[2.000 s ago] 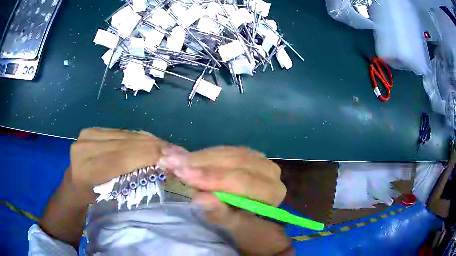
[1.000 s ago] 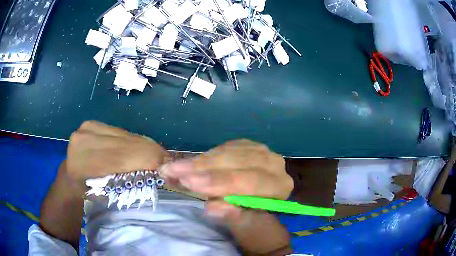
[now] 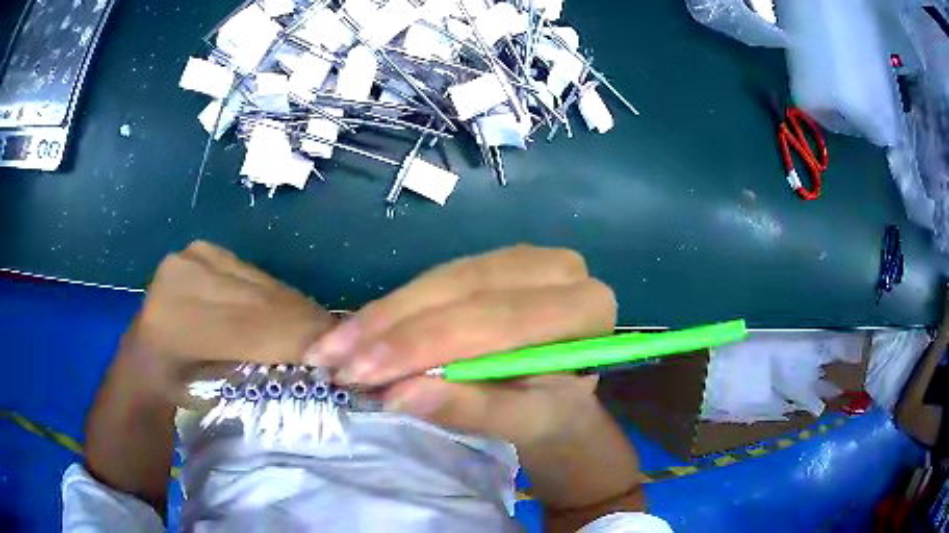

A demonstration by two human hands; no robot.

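My left hand (image 3: 224, 312) is closed around a row of slim metal rods with white flag labels. Their round ring-like ends (image 3: 275, 390) face me side by side, with the white labels fanned below. My right hand (image 3: 499, 333) is against the right end of the row and holds a bright green slim tool (image 3: 593, 352), whose narrow silver end points left toward the rods. The tool's tip and my fingertips partly hide each other. A tangled pile of tagged rods (image 3: 395, 89) lies on the dark green bench mat (image 3: 624, 229) beyond my hands.
A digital scale (image 3: 44, 78) is at the upper left. Orange-red looped handles (image 3: 803, 154) and a small dark item (image 3: 890, 262) lie at the right. Translucent plastic bags (image 3: 843, 78) are at the upper right. A cardboard box (image 3: 650, 411) with white bags stands below the bench edge.
My right hand has shifted slightly up, and the green tool has swung from slanting down-right to slanting slightly up-right. My left hand still holds the rods in nearly the same place.
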